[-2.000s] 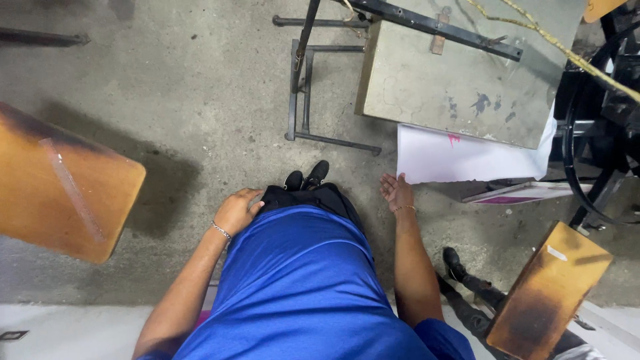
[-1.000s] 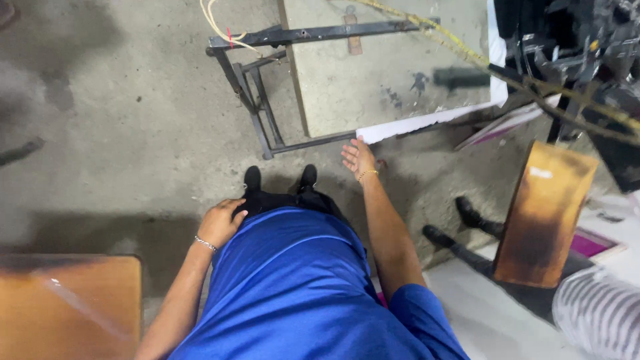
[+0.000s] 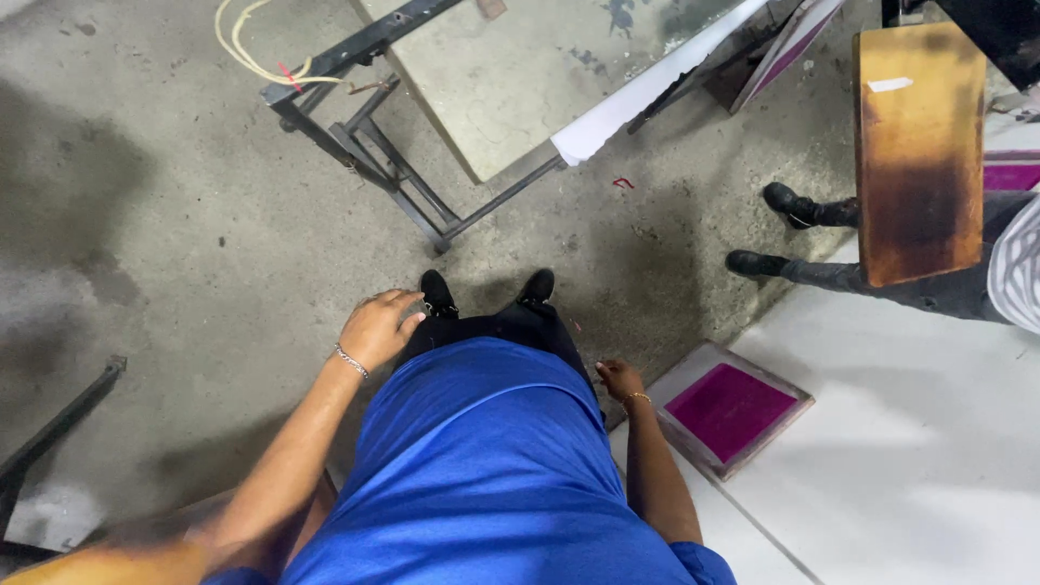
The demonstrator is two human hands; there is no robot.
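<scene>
My left hand (image 3: 380, 329), with a silver chain bracelet at the wrist, is beside my left hip above a black shoe. Its fingers are apart and nothing shows in it. My right hand (image 3: 619, 379) hangs by my right hip with a thin gold-coloured bracelet; its fingers are partly curled and too small to tell if they hold anything. Nearest to it is a framed panel with a magenta centre (image 3: 731, 410), leaning or lying beside the white surface. Ahead stands a dark metal frame (image 3: 390, 175) next to a grey slab tabletop (image 3: 479, 106) with a white sheet (image 3: 650, 89) along its edge.
A scorched wooden board (image 3: 922, 154) is at the right, over the legs of another person (image 3: 853, 272). A pale cord loop (image 3: 244, 49) hangs from the metal frame. A dark metal leg (image 3: 61, 431) is at the left, and a blurred wooden surface (image 3: 122, 565) lies lower left.
My right hand has moved from near the white sheet's corner back to my hip. My left hand has lifted a little from my hip. The view has shifted, showing the magenta panel at right.
</scene>
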